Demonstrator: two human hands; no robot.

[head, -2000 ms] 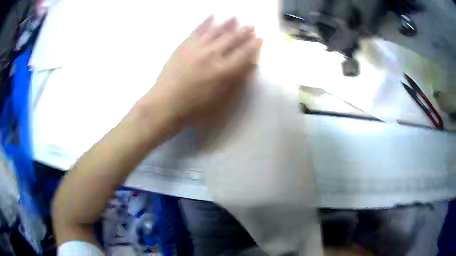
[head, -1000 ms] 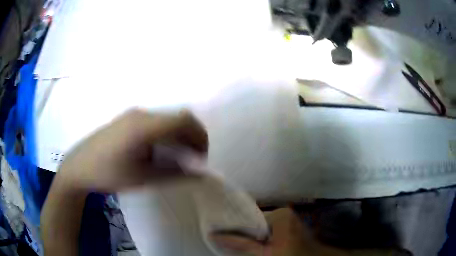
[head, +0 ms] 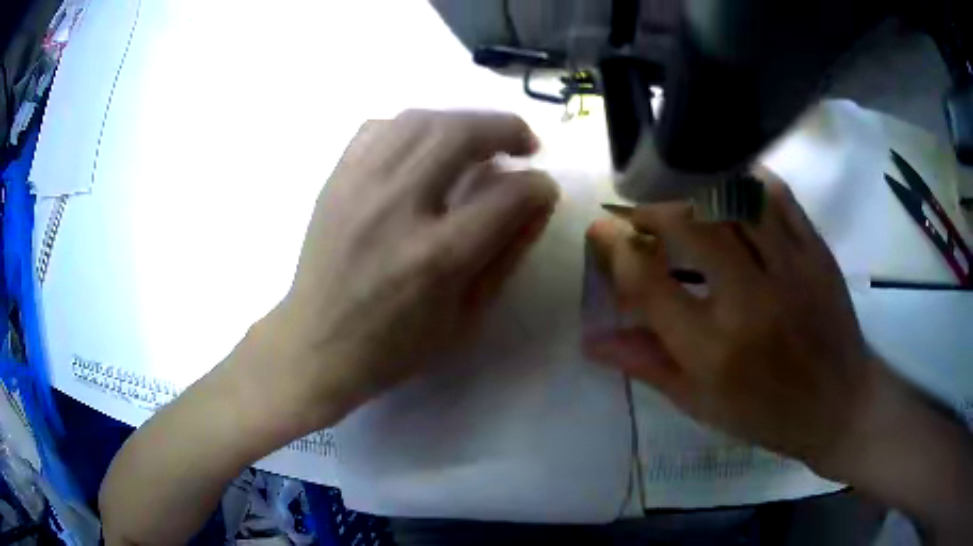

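A white fabric piece (head: 480, 427) lies on the machine table in front of the needle area, its right edge running down to the table's front edge. My left hand (head: 416, 213) rests on the fabric, fingers bent, thumb and index finger apart near the presser foot (head: 579, 96). My right hand (head: 736, 309) is at the fabric's right edge, just below the machine head (head: 683, 96), with the fabric edge between its thumb and fingers. The ribbed knob (head: 730, 198) hides part of this hand.
Red-and-black thread snips (head: 928, 219) lie right of the machine. Flat white sheets (head: 80, 96) are at the table's left, with a blue plastic sheet (head: 24, 267) along the left edge. Scraps (head: 267, 507) show below the front edge.
My left hand has moved up from the front edge onto the fabric near the needle. My right hand has risen from below the table to the fabric's edge. The machine head appears larger and closer.
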